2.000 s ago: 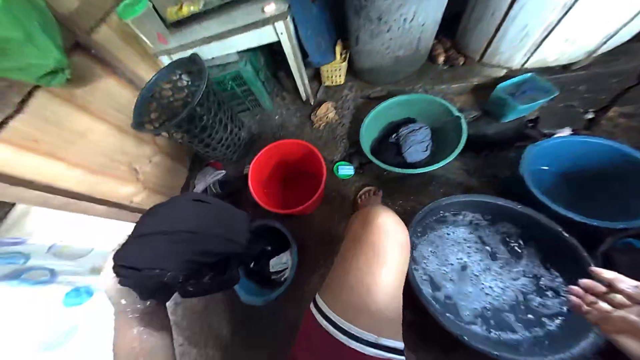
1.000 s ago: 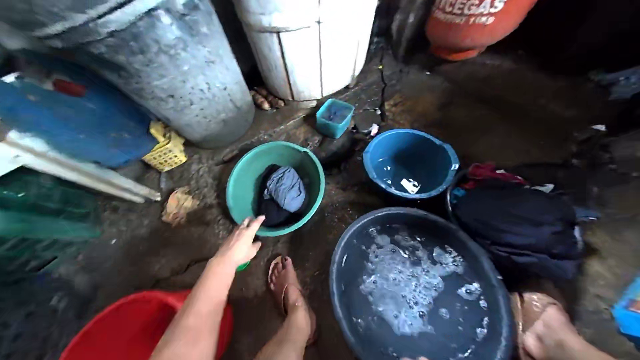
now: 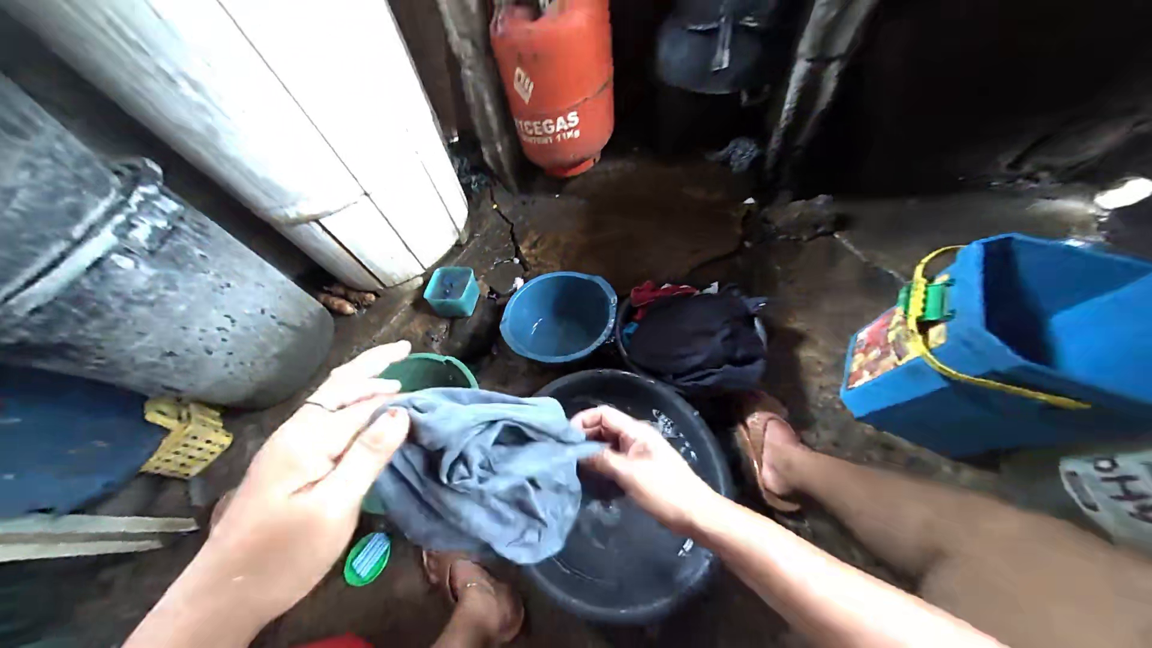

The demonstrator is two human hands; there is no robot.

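Note:
A wet grey-blue cloth is stretched loosely between my two hands. My left hand holds its upper left edge, with the thumb on top. The fingertips of my right hand pinch its right corner. Beneath the cloth's right side is a black basin of water with some suds. The cloth partly covers a green basin, whose contents are hidden.
Beyond the black basin stand a blue basin of water, a small teal container and a tub of dark clothes. A blue bin is at right, an orange gas cylinder behind. A green dish lies near my foot.
The grey-blue cloth, in the green basin a second ago, is now up in both my hands. My left hand was reaching to that basin then. The view has turned right.

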